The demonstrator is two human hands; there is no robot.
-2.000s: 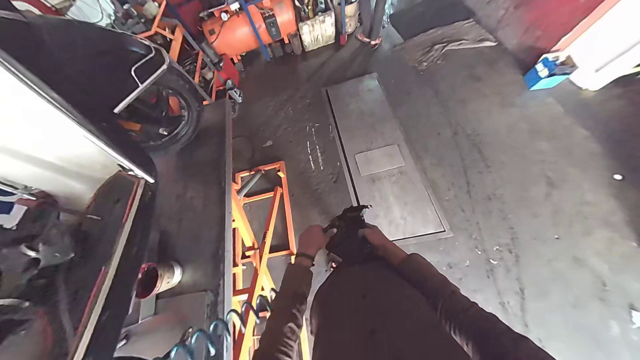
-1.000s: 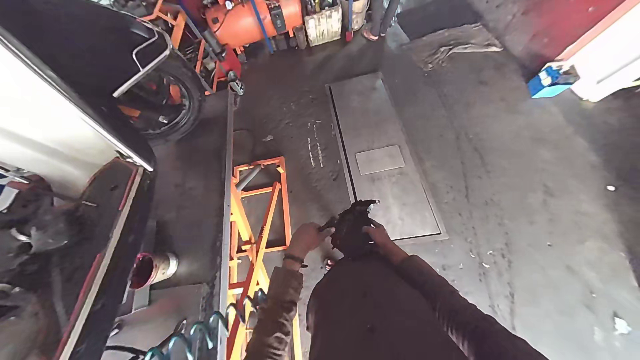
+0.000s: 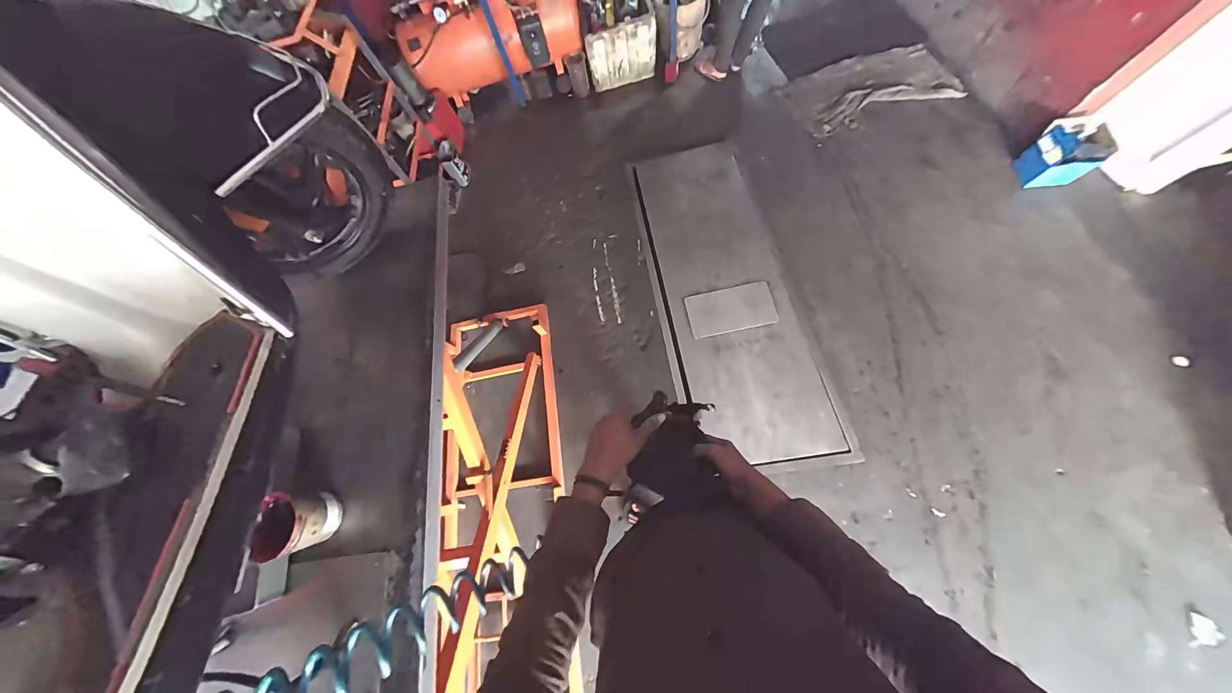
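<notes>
A dark, ragged-edged item, perhaps cloth or a glove [image 3: 674, 452], is in front of my body at the bottom centre. My left hand [image 3: 614, 448], with a dark band at the wrist, grips a small dark piece at its left side. On the other side, my right hand [image 3: 729, 462] has its fingers against the dark item. Both hands are over the floor, right of an orange scissor-lift frame [image 3: 551, 414]. What lies under my fingers is hidden.
A coiled teal air hose [image 3: 361, 645] crosses the lower left. A bucket [image 3: 313, 520] stands beside the lift. A motorcycle wheel [image 3: 337, 202], an orange compressor tank [image 3: 481, 48] and a person's foot [image 3: 710, 69] are farther off. A metal floor plate [image 3: 741, 318] lies ahead.
The dark item sits lower and its ragged top spreads less than one second ago. My left hand has turned upward, with a dark piece now showing at its fingertips.
</notes>
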